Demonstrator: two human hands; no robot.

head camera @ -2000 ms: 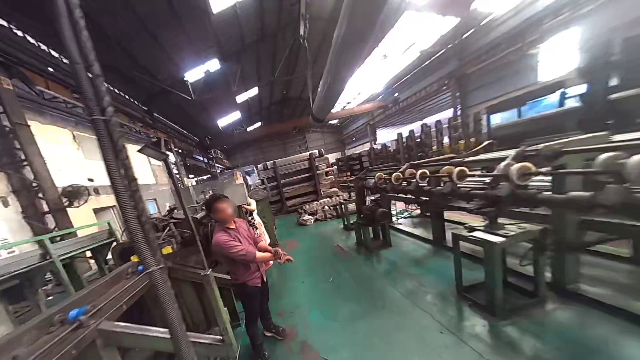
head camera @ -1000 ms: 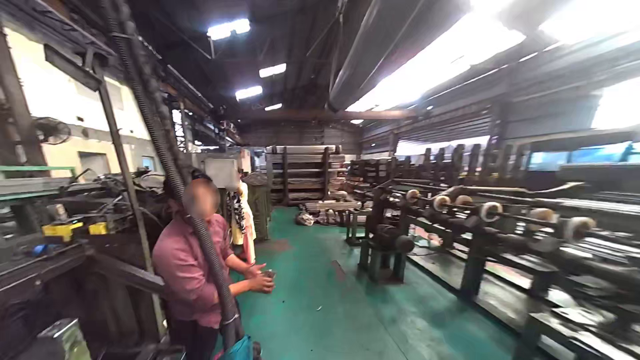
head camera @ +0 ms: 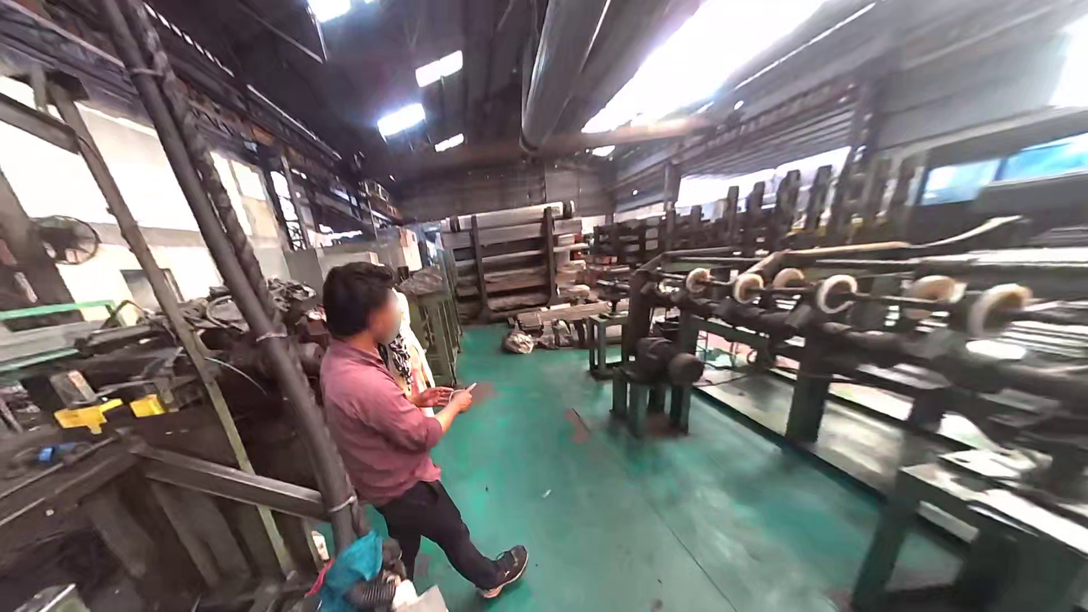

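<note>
Neither my left hand nor my right hand shows in the head view. A co-worker [head camera: 378,416] in a red shirt and dark trousers stands left of the middle, turned to the right. Both of the co-worker's hands [head camera: 446,398] are held in front of the waist around a small thin object that I cannot make out. In front of the co-worker a dark upright pole [head camera: 255,314] wrapped with a hose slants down. A blue cloth [head camera: 350,571] lies at its foot, beside a ribbed hose end.
A long machine with pale rollers [head camera: 837,295] runs along the right. A motor on a stand [head camera: 667,364] is on the green floor [head camera: 578,510]. Racks of long stock [head camera: 510,255] stand at the back. Dark machinery with yellow parts [head camera: 89,414] and a fan [head camera: 66,240] are at left.
The co-worker has turned from facing partly toward me to a side view, facing right, with the hands now closer together. The view itself has shifted.
</note>
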